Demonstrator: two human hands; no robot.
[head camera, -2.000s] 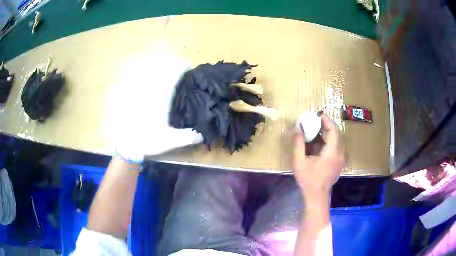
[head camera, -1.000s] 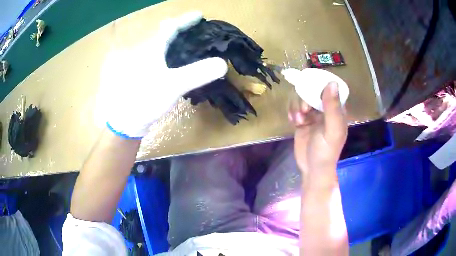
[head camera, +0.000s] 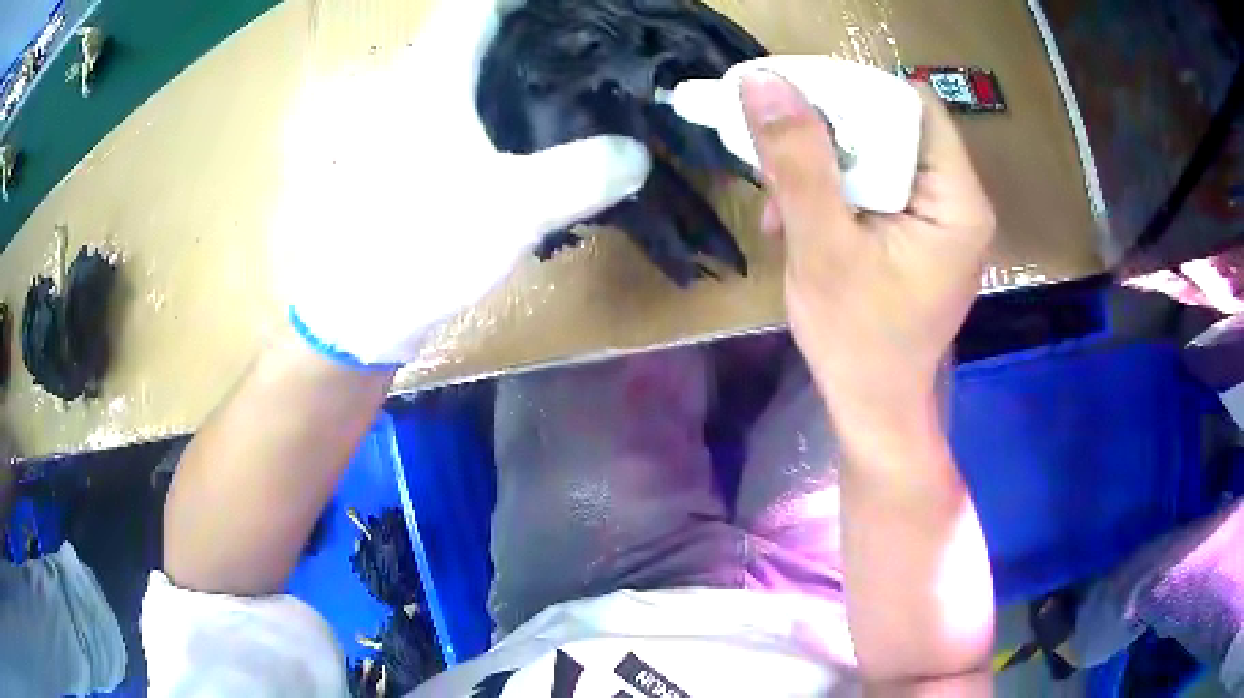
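My left hand (head camera: 409, 205), in a white knitted glove with a blue cuff edge, grips a black feathered piece (head camera: 573, 82) over the tan bench cover. Its thumb lies across the piece, and two ragged lobes spread to the right. My bare right hand (head camera: 873, 232) holds a white glue bottle (head camera: 873, 130) on its side. The bottle's narrow nozzle points left and is at the black piece, between its lobes. Whether the tip touches is hard to tell. The glove is overexposed, so its fingers are partly lost in glare.
A red-and-black packet (head camera: 959, 89) lies behind the bottle. Another black feathered assembly (head camera: 68, 321) sits at the left on the bench cover (head camera: 178, 259). Small cream figures (head camera: 86, 57) lie on the green belt (head camera: 164, 68). A blue tray (head camera: 321, 559) below holds black clumps. A person's leg (head camera: 1173, 600) shows lower right.
The right hand has lifted the bottle and brought its nozzle left to the black piece. The left hand has turned the piece and moved it up; cream limbs seen earlier no longer show.
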